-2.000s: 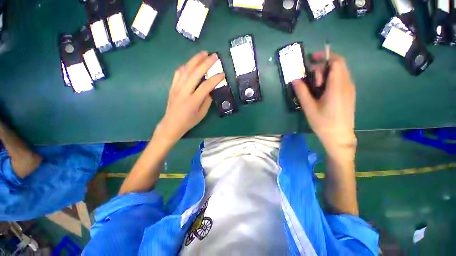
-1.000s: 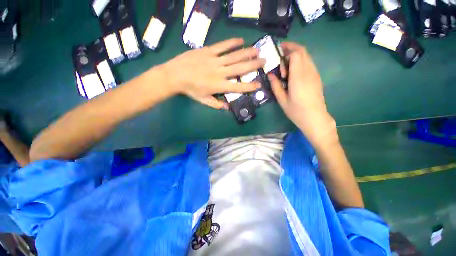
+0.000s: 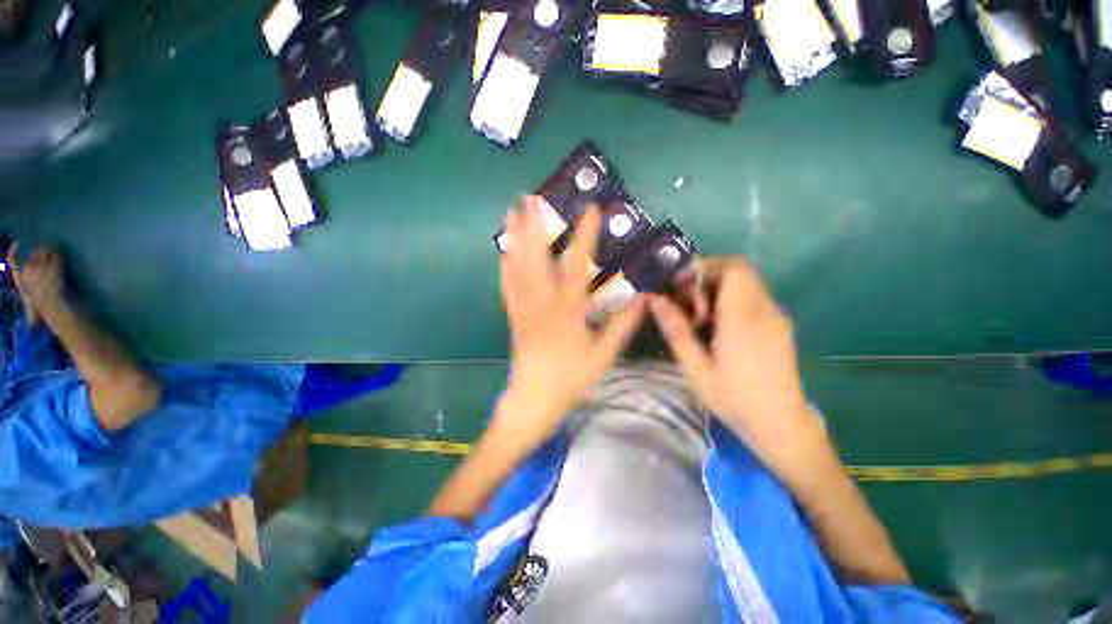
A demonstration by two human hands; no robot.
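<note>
Three black phone units lie side by side, slanted, on the green bench near its front edge: a far one (image 3: 587, 178), a middle one (image 3: 621, 224) and a near one (image 3: 667, 255). Their pale round discs face up and right. My left hand (image 3: 549, 305) lies over their white ends with fingers spread, hiding much of them. My right hand (image 3: 744, 347) is at the disc end of the near unit, its thumb near my left thumb. Its curled fingers are closed around a small, blurred, pen-like tool (image 3: 698, 290).
More phone units (image 3: 260, 201) lie in groups at the left, along the far side (image 3: 719, 53) and at the right (image 3: 1058, 177). A tiny white bit (image 3: 679, 182) lies beyond the three units. Another person's blue sleeve and arm (image 3: 116, 378) are at the left bench edge (image 3: 427, 361).
The three units, earlier upright and spread, now lie together, turned so their discs point away to the upper right. My left hand has swung from across them to their near left side. My right hand is lower.
</note>
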